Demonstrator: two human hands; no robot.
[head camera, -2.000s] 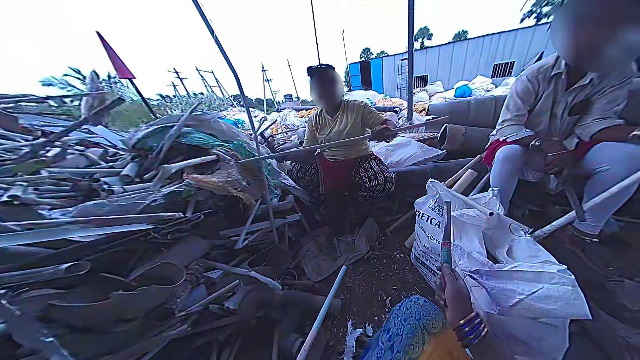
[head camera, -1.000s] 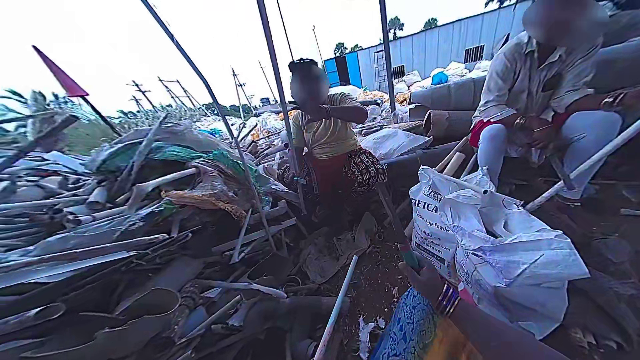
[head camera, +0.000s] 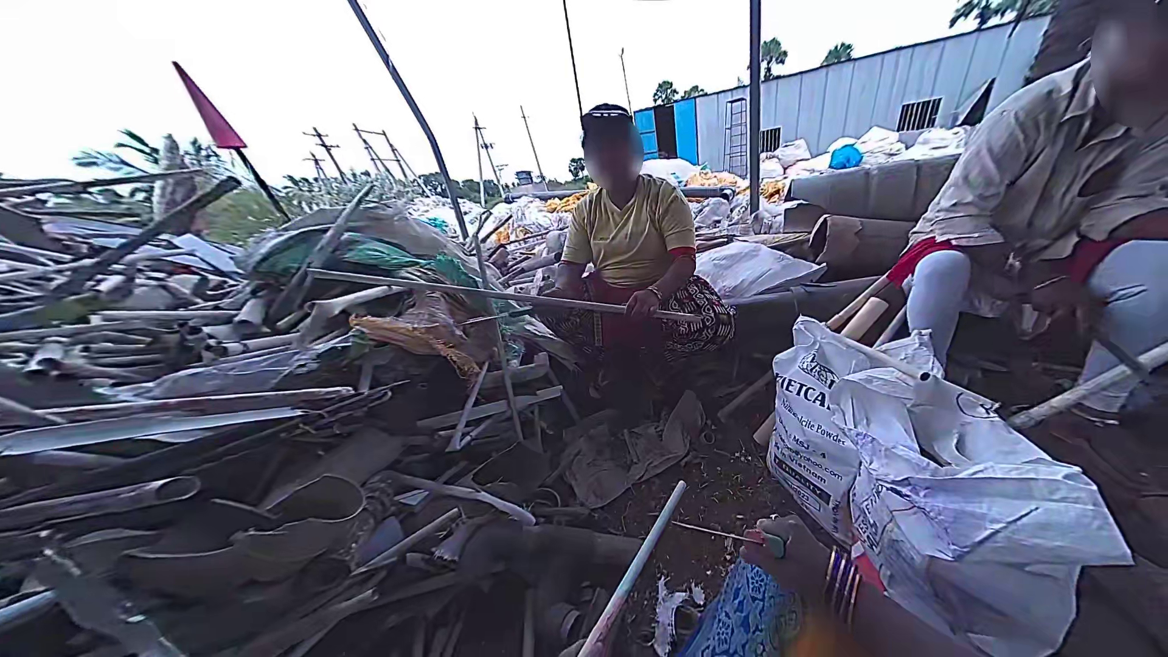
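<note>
My right hand, with bangles at its wrist, is closed around the green handle of a thin tool. The tool's narrow shaft or blade points left, toward a pale plastic pipe that slants up from the bottom edge; a gap shows between them. Patterned blue cloth lies below this hand. A white woven sack with printing stands just right of it, with a pipe piece at its mouth. My left hand is not in view, and the pipe's lower end is cut off by the frame.
A person in a yellow top sits ahead, holding a long thin pole. Another person sits at right, near a pale pipe. Heaped pipes and scrap fill the left. Thin upright poles stand ahead.
The tool in my right hand stood upright two seconds ago and now points left, with the hand lower. The person in yellow had an arm raised one second ago and now holds the pole across the lap.
</note>
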